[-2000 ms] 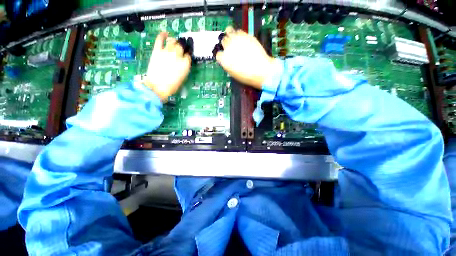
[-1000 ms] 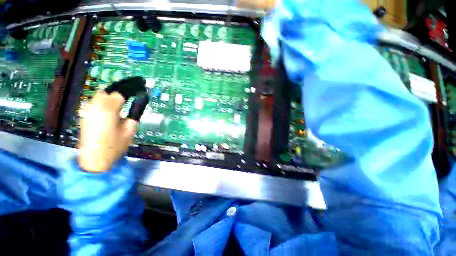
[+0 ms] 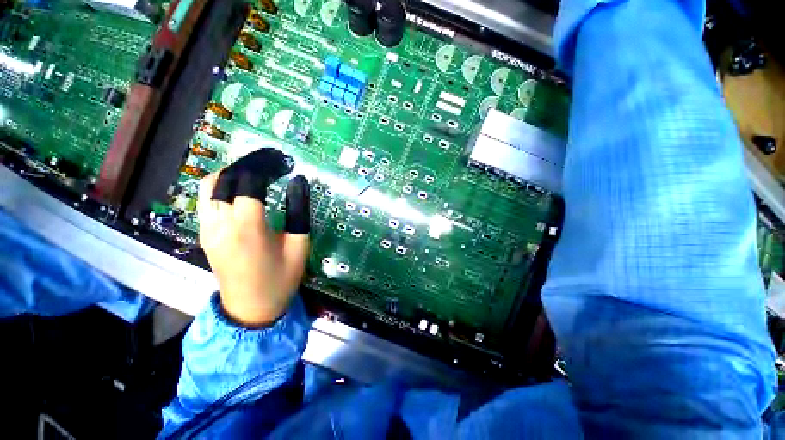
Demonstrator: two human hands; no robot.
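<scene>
A large green circuit board [image 3: 387,249] lies tilted across the view in a black carrier. My left hand [image 3: 256,241], with black finger cots, is over its left part, palm down. Its thumb and fingertips are close together with a small gap. Whether they hold a tiny part cannot be told. A blue capacitor block [image 3: 343,83] stands above the hand. A long white slotted block [image 3: 516,149] sits at the board's right side. My right hand is out of view past the top edge; only its blue sleeve shows, covering the board's right end.
A reddish-brown bar [image 3: 138,116] separates this board from another green board [image 3: 60,82] at the left. A silver rail [image 3: 112,262] runs along the near edge. Black cylinders [image 3: 376,19] stand at the board's far edge. A brown surface with black parts [image 3: 757,107] is at the upper right.
The view has turned and come closer to the board. The white block, earlier between both hands, now sits free of them. My left hand has moved left and nearer; my right hand has left the view.
</scene>
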